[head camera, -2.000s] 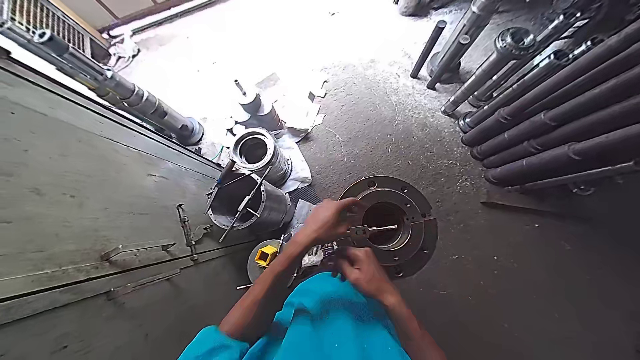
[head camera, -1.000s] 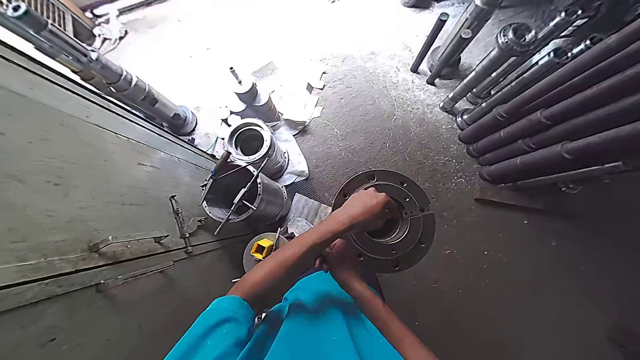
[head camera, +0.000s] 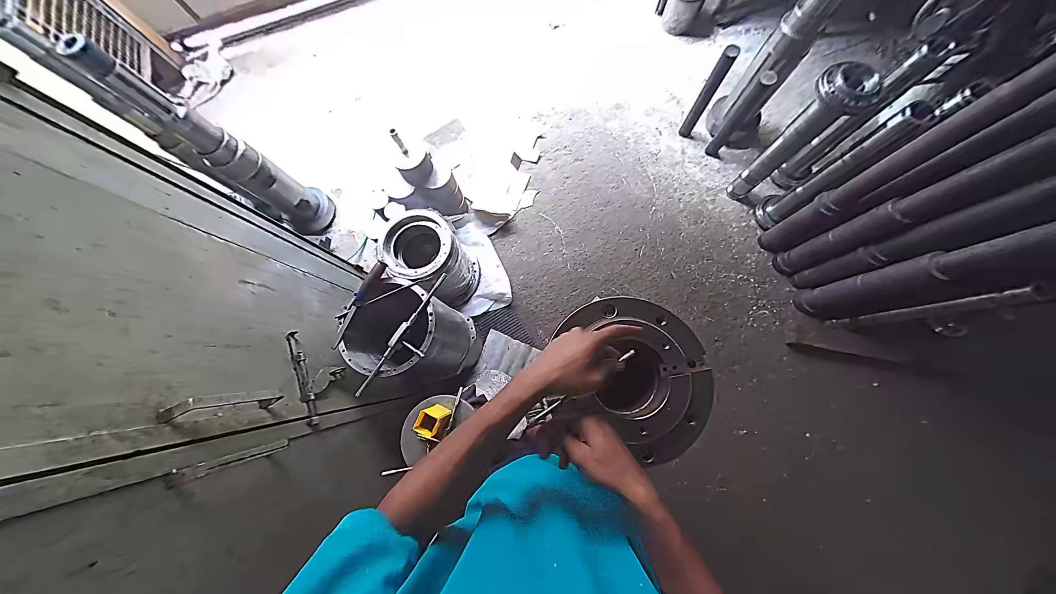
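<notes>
A round steel flange (head camera: pixel 693 421) with bolt holes and a wide central bore lies in front of me. Over its left part is my left hand (head camera: pixel 577 360), index finger stretched out, with a short thin metal rod (head camera: pixel 627 357) held under the fingers, its light tip over the bore. My right hand (head camera: pixel 598 450) is lower, at the flange's lower left edge and close to my lap. Its fingers are curled, and whether they hold anything is hidden. Small metal tools (head camera: pixel 546 411), partly covered, show between the hands.
Left of the flange stand a flanged steel cylinder (head camera: pixel 458 338) with rods across its mouth and another cylinder (head camera: pixel 454 276). A yellow block (head camera: pixel 431 421) sits on a round plate. A metal cabinet (head camera: pixel 165 297) borders the left; long dark pipes (head camera: pixel 949 214) lie at the right.
My left hand reached farther over the flange's bore one second ago and has drawn back to the left. The rod tip, hidden then, shows again.
</notes>
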